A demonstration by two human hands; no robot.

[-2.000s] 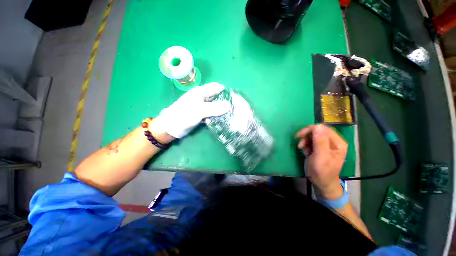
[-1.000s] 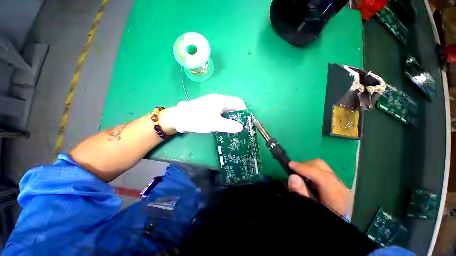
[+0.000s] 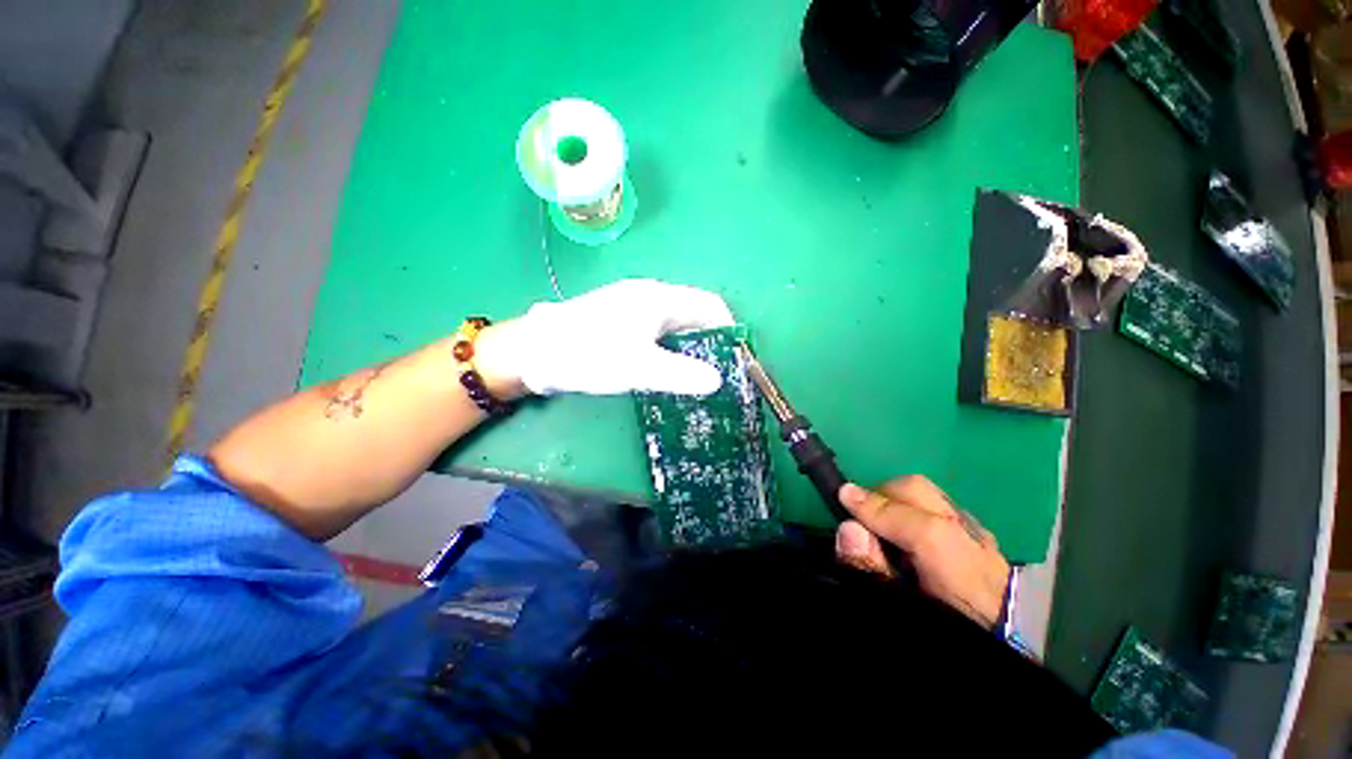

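Observation:
My left hand (image 3: 615, 341), in a white glove, holds the top end of a green circuit board (image 3: 709, 460) at the mat's front edge. The board's lower end reaches my dark head or hair at the bottom of the picture. My bare right hand (image 3: 922, 537) holds a black soldering iron (image 3: 813, 457) like a pen. Its metal tip is at the board's top right corner, beside my gloved fingers; I cannot tell if it touches. A white-green solder wire spool (image 3: 575, 166) stands on the mat, its thin wire trailing down to my gloved hand.
The green mat (image 3: 445, 223) covers the table. An iron stand (image 3: 1094, 260) with a yellow sponge (image 3: 1026, 360) is at the right. A black cylinder (image 3: 885, 67) stands at the back. A dark green conveyor (image 3: 1142, 504) on the right carries several circuit boards (image 3: 1182, 323). A yellow floor line (image 3: 245, 208) runs at left.
Two seconds ago my right hand was empty and the iron sat in its stand. Since then it took the iron and brought it to the board. Over the last second little has moved.

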